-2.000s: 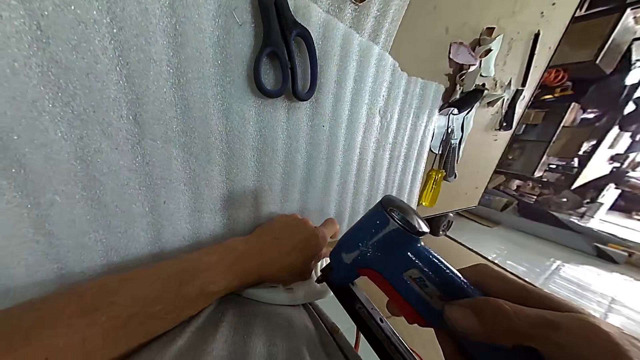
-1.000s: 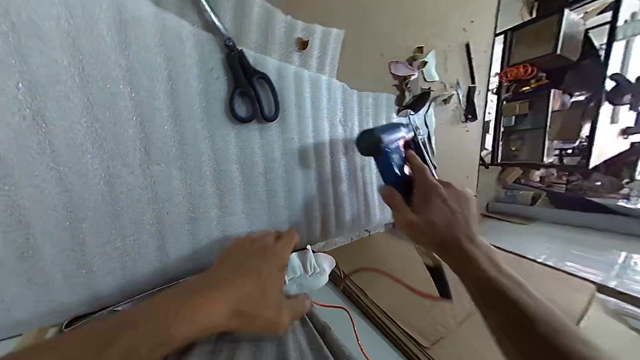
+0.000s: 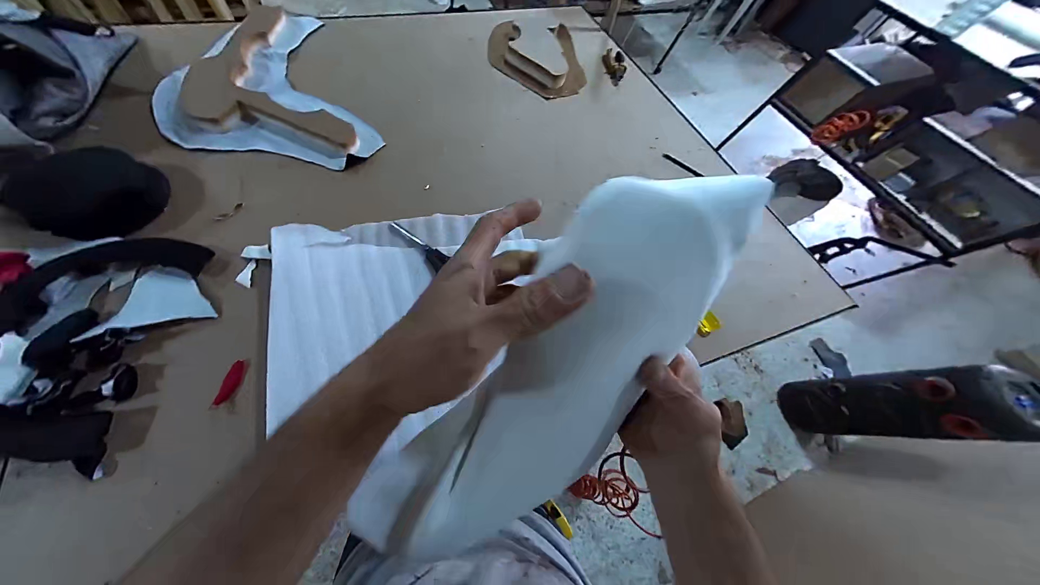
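A long curved piece covered in smooth white material (image 3: 569,382) is held up, tilted, over the near edge of the table. My right hand (image 3: 674,406) grips its right edge from below. My left hand (image 3: 479,317) is at its upper left side with the fingers spread; whether the thumb touches the surface cannot be told. Behind my left hand, ribbed white foam sheeting (image 3: 325,301) lies on the table. Scissors (image 3: 418,244) rest on the foam, largely hidden by the hand. A yellow handle (image 3: 708,323) shows just past the piece's right edge.
Cut-out forms with raised edges (image 3: 268,122) and a curved brown form (image 3: 540,69) lie farther back. Dark and white scraps (image 3: 106,325), a black rounded item (image 3: 85,191) and a red item (image 3: 230,383) are at left. An orange coiled hose (image 3: 613,487) is below; shelving (image 3: 910,146) stands right.
The blue staple gun in my right hand before is no longer in view; that hand now grips the white-covered piece, which is raised above the foam. The view has swung to show much more of the table.
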